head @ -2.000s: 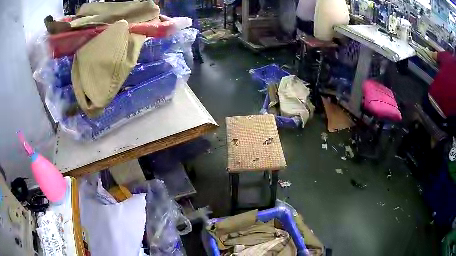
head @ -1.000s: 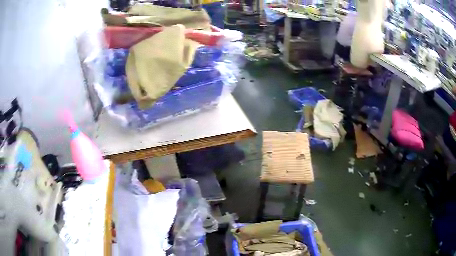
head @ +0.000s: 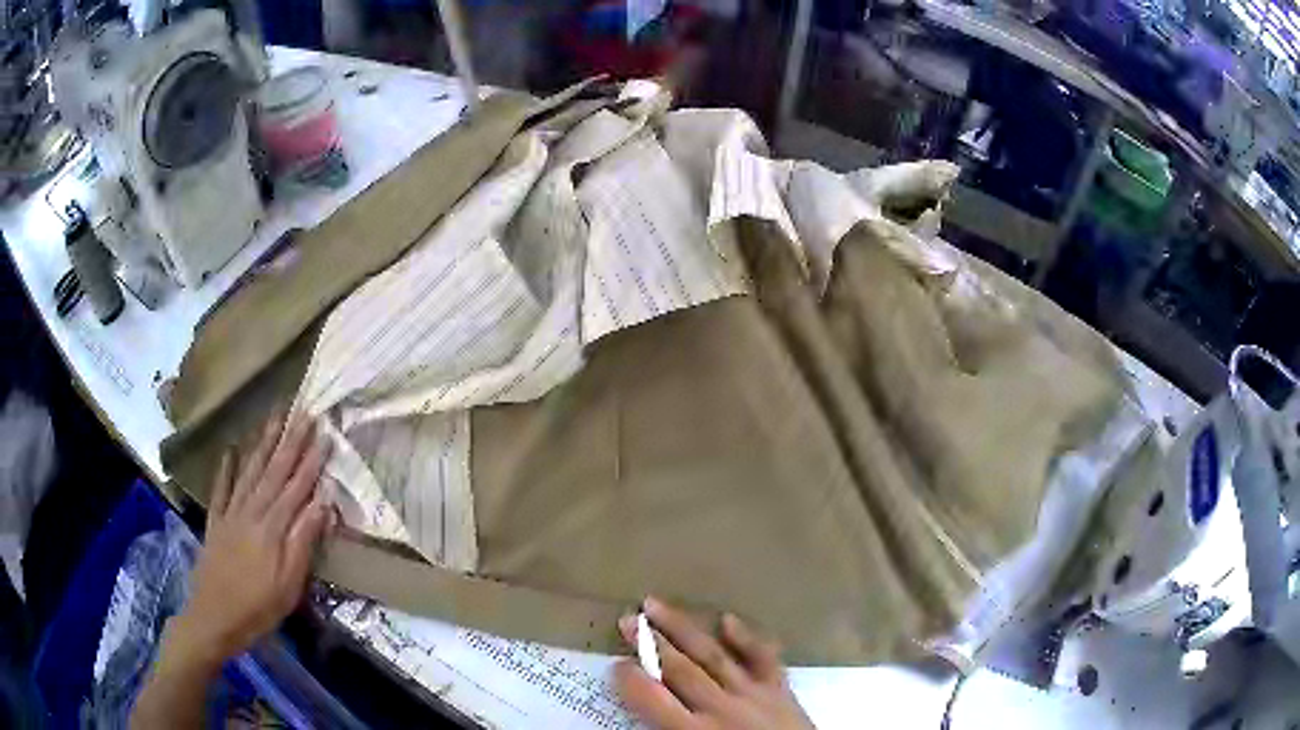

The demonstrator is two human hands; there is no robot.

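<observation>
A khaki jacket body (head: pixel 670 456) lies spread over the white sewing table, with its striped cream lining (head: pixel 456 307) folded open on top. My left hand (head: pixel 264 535) lies flat, palm down, on the garment's left end near the lining's lower corner. My right hand (head: pixel 709 670) is at the front hem edge (head: pixel 485 602), with a white marking pen (head: pixel 649 646) between its fingers. The pen's lower end is hidden in the hand.
A cream sewing machine (head: pixel 1190 492) stands at the right. Another machine (head: pixel 178 136) and a pink-and-white container (head: pixel 301 129) are at the back left. A printed ruler (head: pixel 549 682) runs along the front edge. Blue plastic (head: pixel 121 613) is below left.
The view has swung from the floor, stool and crates to the table with the garment. Both hands and the pen now show; neither hand was in the earlier frames.
</observation>
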